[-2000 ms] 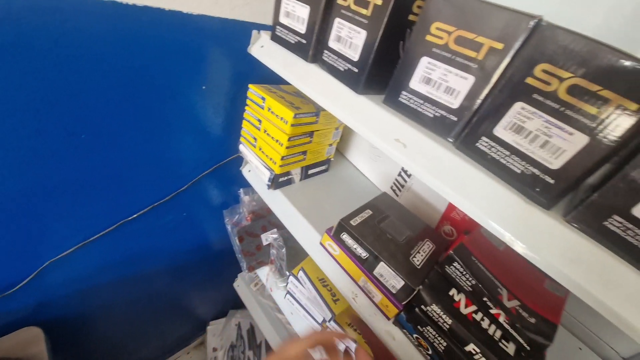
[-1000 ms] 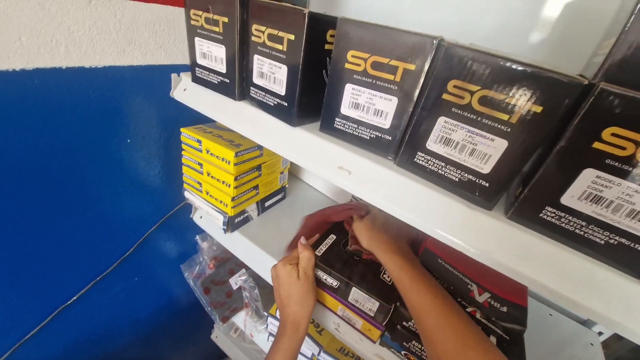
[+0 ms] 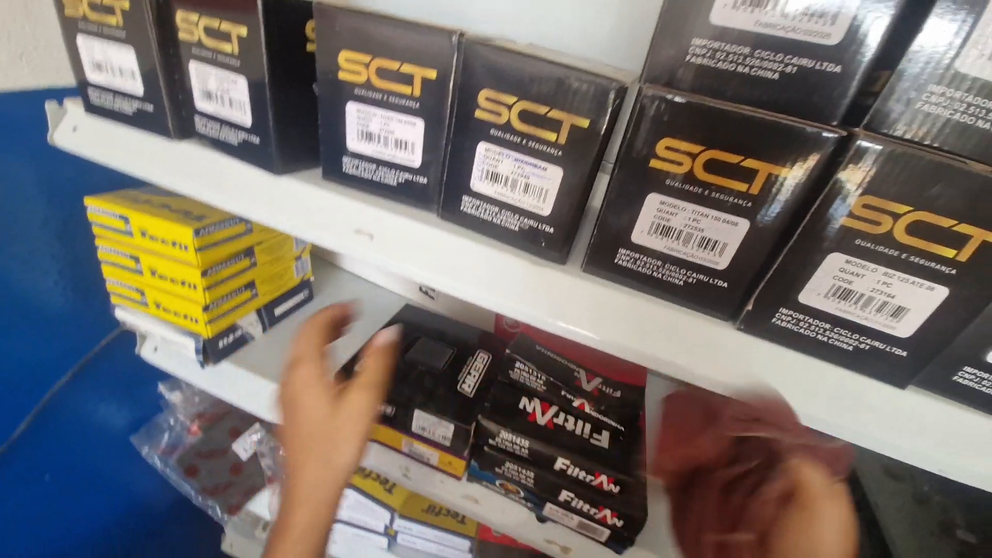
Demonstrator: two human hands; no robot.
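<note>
My left hand (image 3: 329, 387) is raised in front of the middle shelf, thumb and fingers apart, holding nothing. Just behind it lies a black cardboard box (image 3: 434, 376) on top of a yellow box (image 3: 422, 449). At the lower right my right hand (image 3: 810, 504), blurred by motion, grips a dark red cloth (image 3: 721, 457). Between the two hands is a stack of black Filtran filter boxes (image 3: 558, 457), with a red surface behind it.
A white metal shelf (image 3: 372, 240) above carries a row of black SCT boxes (image 3: 527, 147). Yellow Tecfil boxes (image 3: 186, 263) are stacked at the middle shelf's left end. Plastic-bagged parts (image 3: 213, 457) and more yellow boxes (image 3: 434, 519) sit lower. A blue wall (image 3: 46, 271) stands at the left.
Both hands were at the red cloth over the black box a second ago. My right hand has since moved right with the cloth, and my left hand has let go of it. The view has shifted right.
</note>
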